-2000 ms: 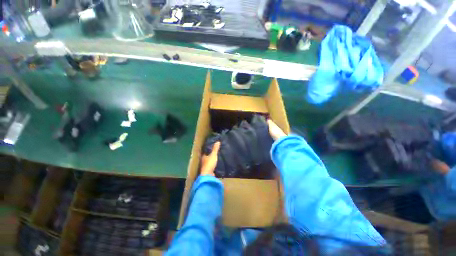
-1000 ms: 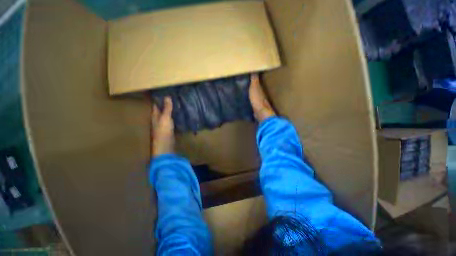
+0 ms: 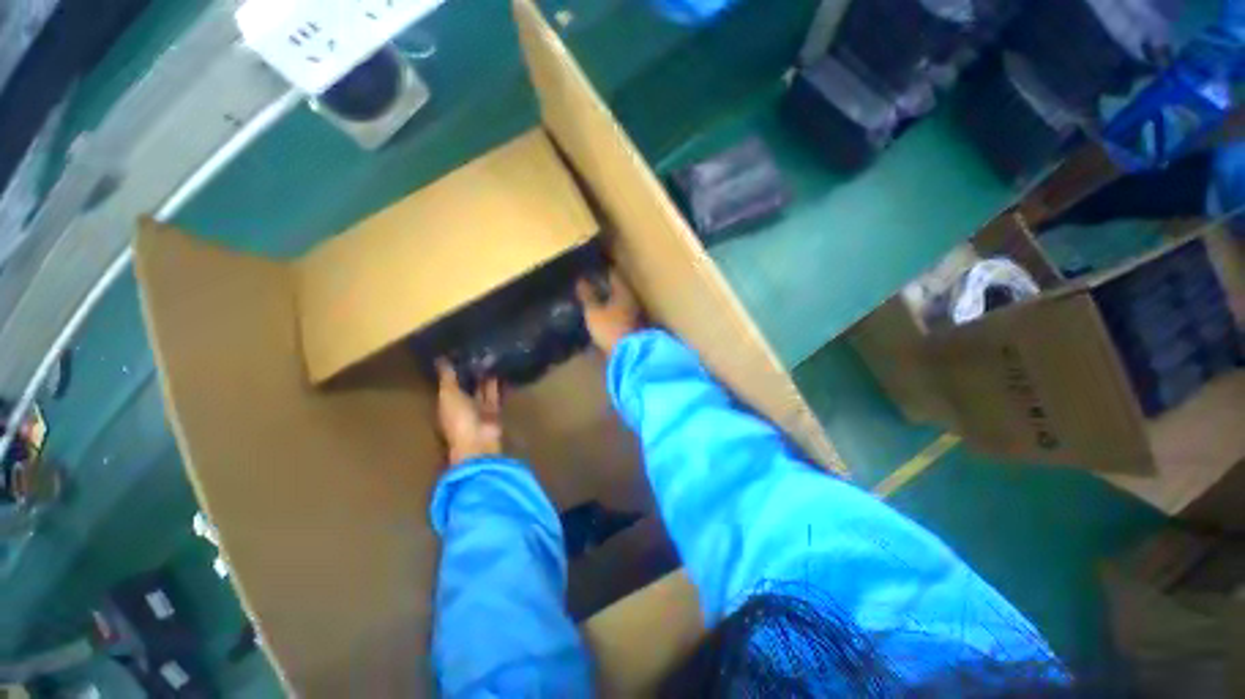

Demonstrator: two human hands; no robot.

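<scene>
An open brown carton [image 3: 232, 451] stands in front of me with its flaps raised. Inside it, near the far wall and partly under the far flap, a row of black wrapped packets [image 3: 526, 335] lies between my hands. My left hand [image 3: 468, 410] is at the row's left end, fingers against it. My right hand [image 3: 610, 309] is at the right end. Both hands grip the row from its two ends. A flat black item [image 3: 597, 527] shows lower in the carton, near my right forearm.
Black packets [image 3: 733, 187] lie on the green bench right of the carton, with larger dark heaps [image 3: 867, 109] behind. Another open carton [image 3: 1065, 382] with packed dark rows stands at right. Dark labelled items [image 3: 153, 635] lie at lower left. A round black-topped device [image 3: 369, 98] sits beyond the carton.
The held row went from above the carton mouth down inside it to the far wall. Since the last earlier frame, the view has tilted and pulled back, and the row is tucked further under the flap.
</scene>
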